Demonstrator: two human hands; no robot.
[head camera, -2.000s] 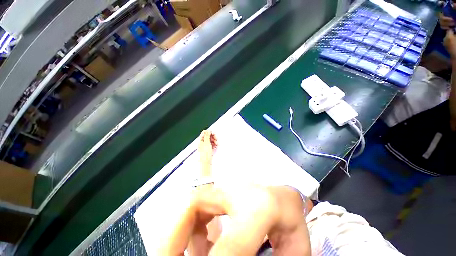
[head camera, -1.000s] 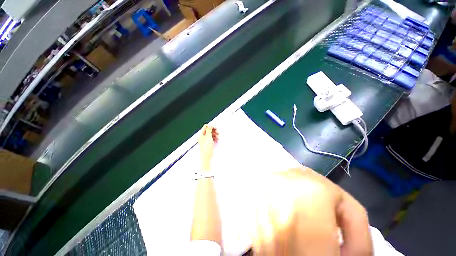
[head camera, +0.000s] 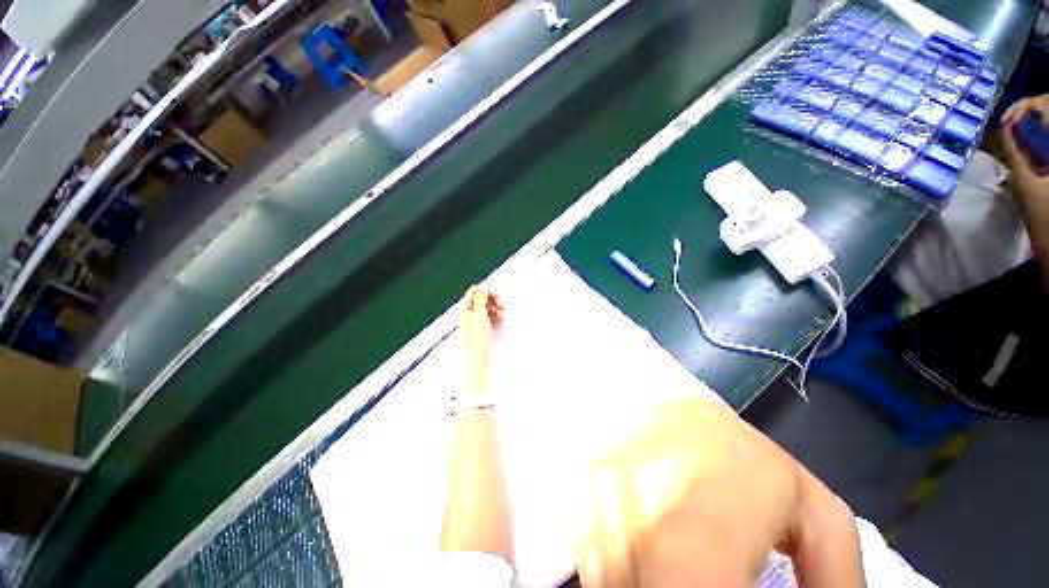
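Observation:
A blank white sheet (head camera: 385, 488) lies on the green bench, strongly overexposed. My left hand (head camera: 482, 310) rests at its far edge, small, with curled fingers and a thin pale band on the wrist. Whether it holds anything does not show. My right hand (head camera: 713, 500) is large and close to the camera at the bottom, above the sheet's near right part. Its back shows; its fingers are washed out in glare, so its grip is hidden.
Right of the sheet lie a small blue cylinder (head camera: 632, 269), a white cable (head camera: 716, 339) and a white power strip (head camera: 768, 222). Beyond are blue units (head camera: 880, 92) under clear plastic. A person's hand (head camera: 1027, 138) holds a dark blue piece at right. A green conveyor (head camera: 380, 310) runs alongside.
My right hand has come up close to the camera from the crossed-arm pose and now sits slightly lower than a second ago. My left hand stays put. The neighbour's hand has reappeared.

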